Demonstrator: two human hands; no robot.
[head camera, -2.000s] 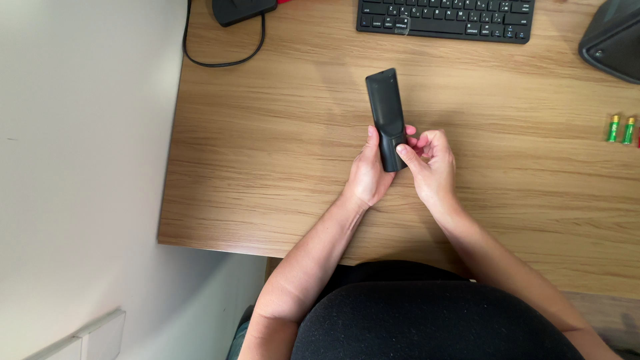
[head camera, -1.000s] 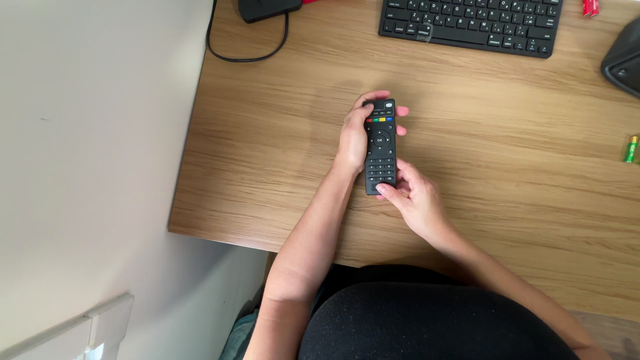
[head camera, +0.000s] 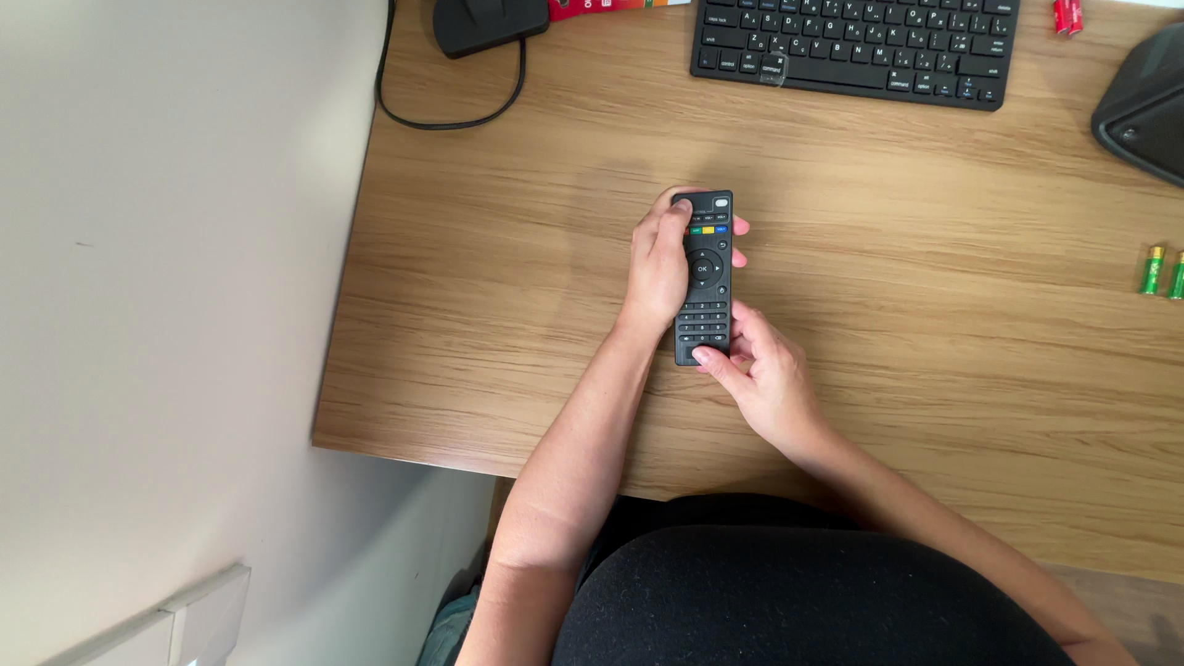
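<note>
A black remote control (head camera: 703, 277) is held upright in the view over the wooden desk, its button side facing up. My left hand (head camera: 660, 264) grips its upper part from the left, thumb at the top left near the buttons, with fingertips showing past the right edge. The lower end is held by my right hand (head camera: 763, 365), thumb on the bottom of the face and fingers along the right side. The back of the remote is hidden. Two green batteries (head camera: 1152, 270) lie at the far right of the desk.
A black keyboard (head camera: 851, 69) lies at the back, with red batteries (head camera: 1066, 17) right of it. A black device (head camera: 488, 20) with a cable and a red package (head camera: 610, 7) are at the back left. A dark speaker-like object (head camera: 1142, 111) stands right. A wall (head camera: 176, 231) borders the desk.
The remote has been turned over from its plain back to its button side between the first frame and the second. My left hand has moved up to its top end.
</note>
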